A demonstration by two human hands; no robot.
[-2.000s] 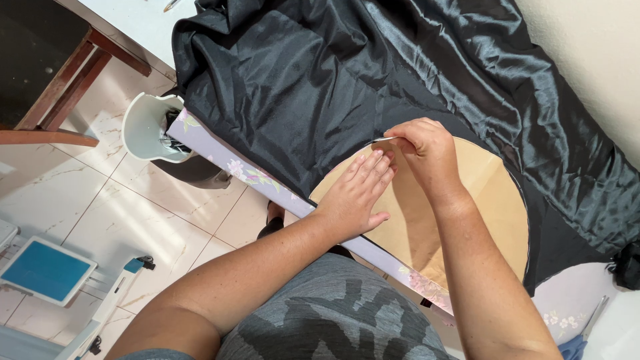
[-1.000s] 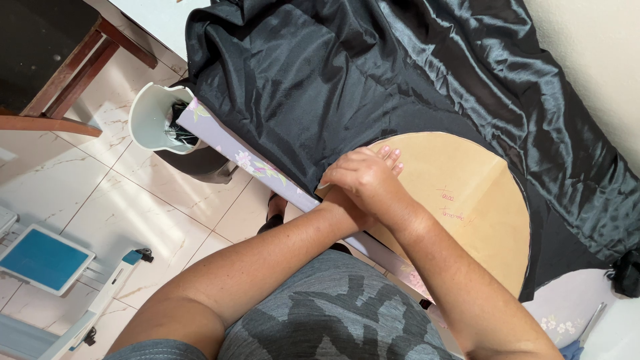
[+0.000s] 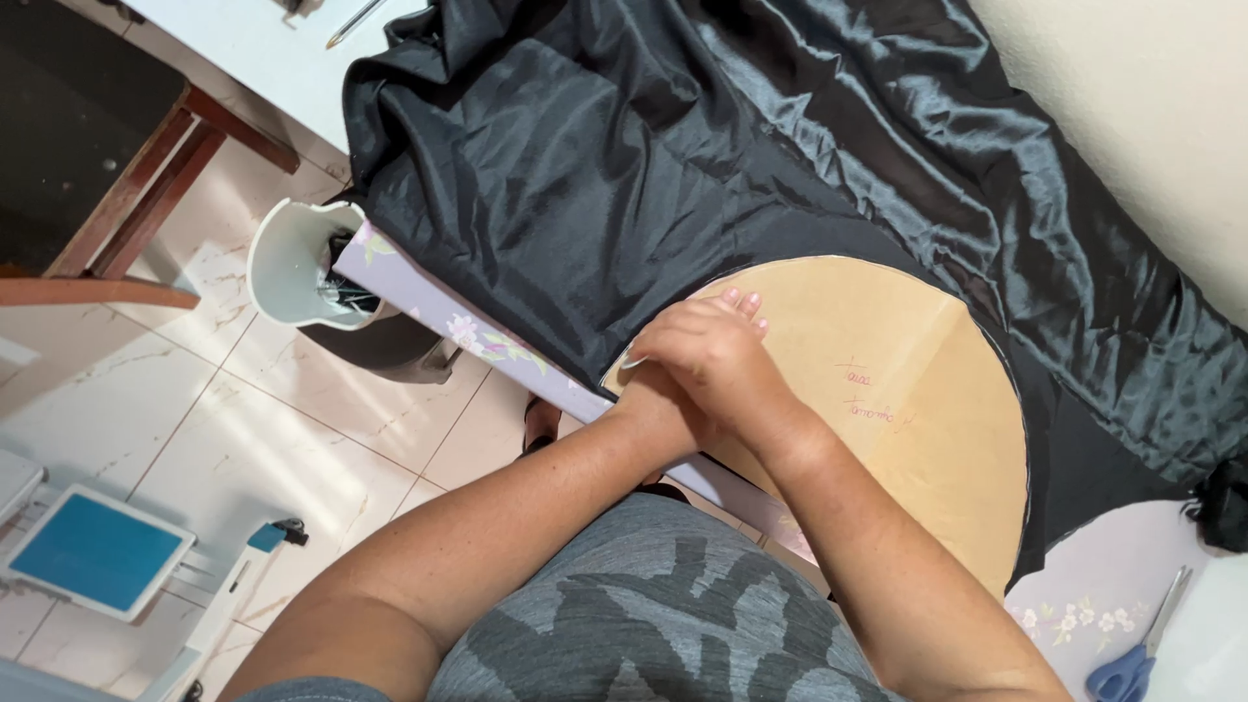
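Observation:
A rounded tan paper pattern point(image 3: 877, 390), with handwriting on it, lies flat on black satin fabric point(image 3: 546, 175). A pale line runs along the pattern's curved edge. My right hand point(image 3: 707, 341) crosses over my left at the pattern's left corner, its fingers bent around a small whitish piece, perhaps tailor's chalk, of which only an edge shows. Beneath it, my left hand point(image 3: 663, 405) rests on the pattern, mostly hidden, with a few fingertips showing beyond the right hand.
Blue-handled scissors point(image 3: 1121, 673) lie at lower right on the floral table cover point(image 3: 1063, 585). A pale bin point(image 3: 292, 263) stands beside the table's left edge. A wooden chair point(image 3: 146, 195) is at upper left. A pen-like tool point(image 3: 356, 21) lies on a white table point(image 3: 263, 39).
My right hand has moved from the pattern's top edge down and left to its left corner, crossing over my left hand. More of the pattern's handwriting shows.

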